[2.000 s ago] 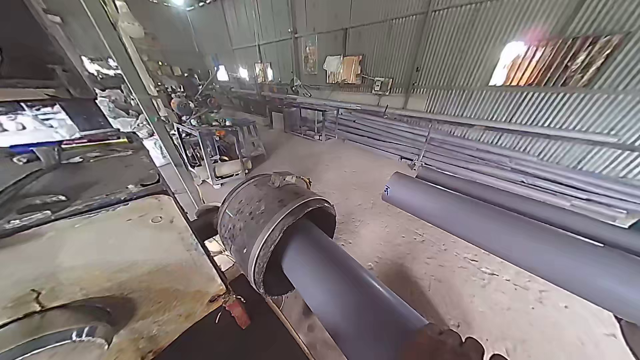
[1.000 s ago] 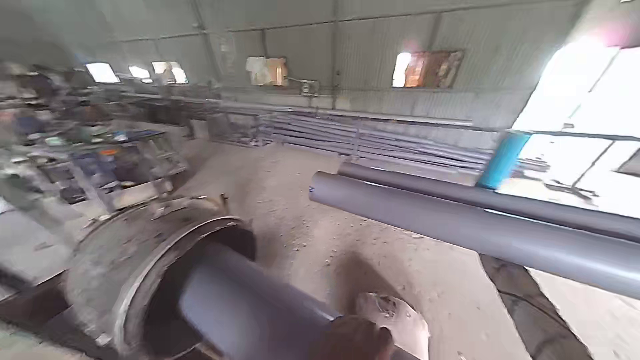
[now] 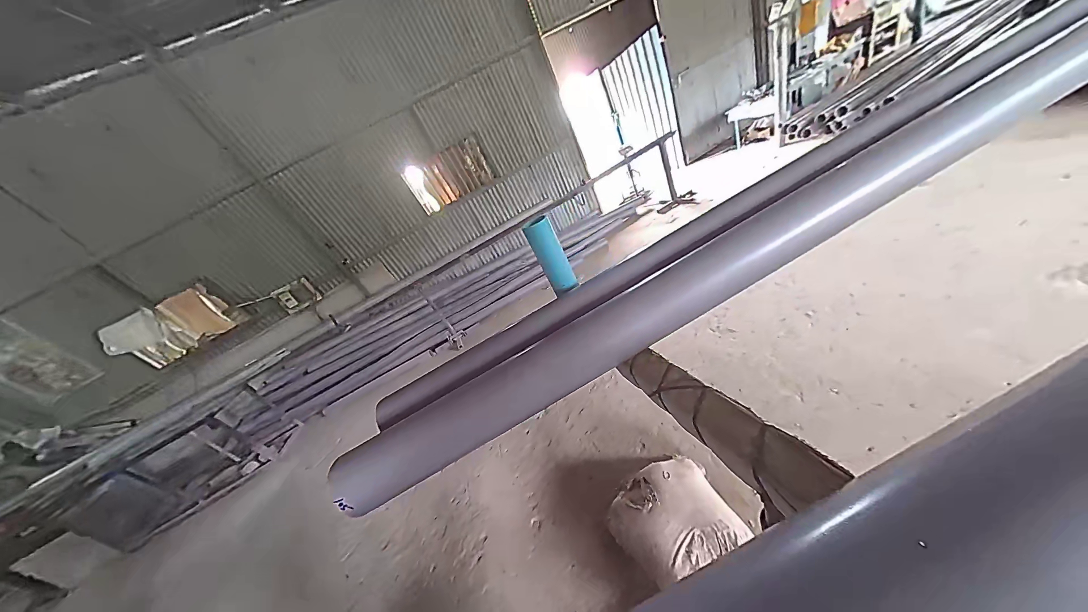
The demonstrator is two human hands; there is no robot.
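Observation:
Neither my left hand nor my right hand shows in the head view now, so what they hold or touch is hidden. A thick grey plastic pipe crosses the lower right corner, close to the camera. Beyond it, a long grey pipe with blue handwritten marks at its near end slants up to the right. A second, darker grey pipe lies alongside, behind it. A short blue-green pipe stands upright just behind that pair.
A stuffed sack sits on the dusty floor beside a trench holding cables. Racks of long thin pipes run along the corrugated wall. A bright doorway and more stacked pipes are farther back.
The view has swung right and tilted strongly. The dark hand on the near pipe and the round, rough-surfaced drum around that pipe, both seen earlier, are out of view.

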